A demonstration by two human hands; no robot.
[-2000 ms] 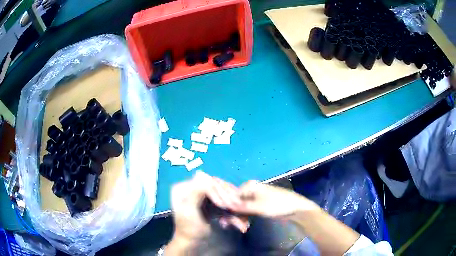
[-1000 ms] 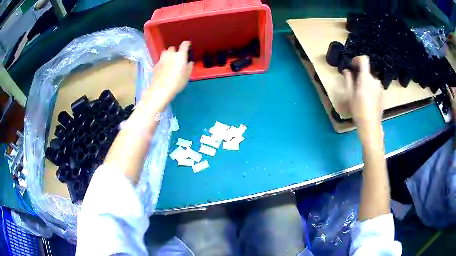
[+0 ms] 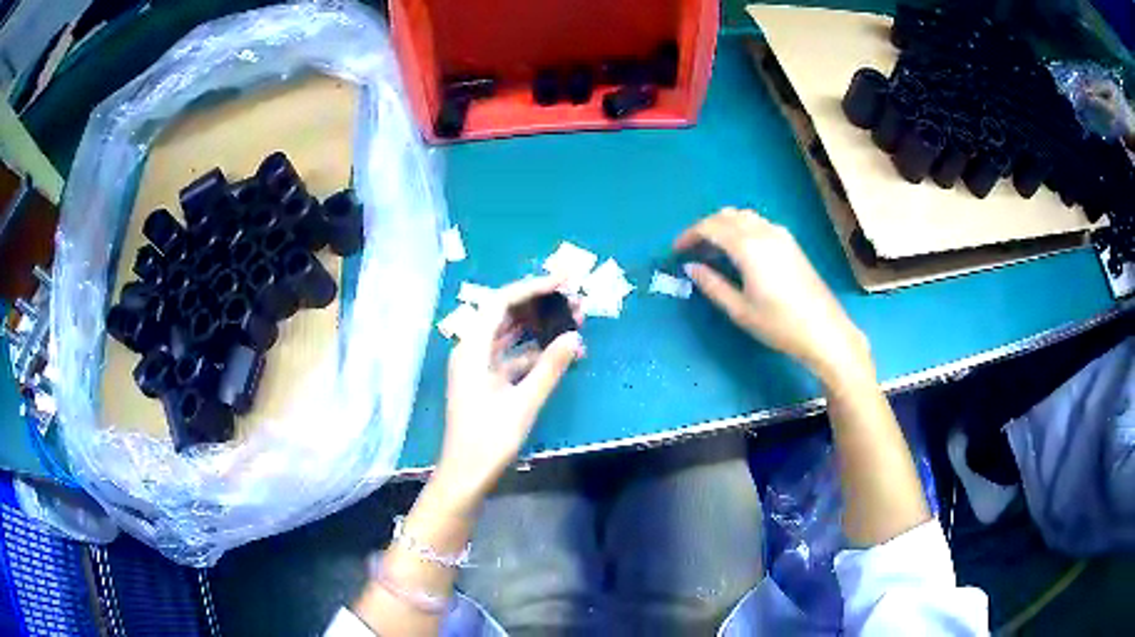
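Observation:
My left hand [image 3: 498,373] holds a short black housing [image 3: 549,320] over the near side of the loose white inserts [image 3: 602,286]. My right hand [image 3: 772,292] is to the right of the inserts, with a dark piece, seemingly another black housing [image 3: 707,259], between thumb and fingers. One white insert [image 3: 670,285] lies apart from the pile, just left of my right fingers. My left hand partly covers the left part of the pile.
A film-lined carton [image 3: 339,118] with heaped black housings stands left. A red bin [image 3: 566,118] with several housings is at the back. Cardboard sheets [image 3: 822,156] bearing rows of black housings are at the right. A blue crate [image 3: 50,560] is lower left. A person's sleeve [image 3: 1077,423] shows at right.
My left hand has moved from the red bin down to the inserts and now holds a housing. My right hand has moved left from the cardboard sheets to beside the inserts, with a dark piece.

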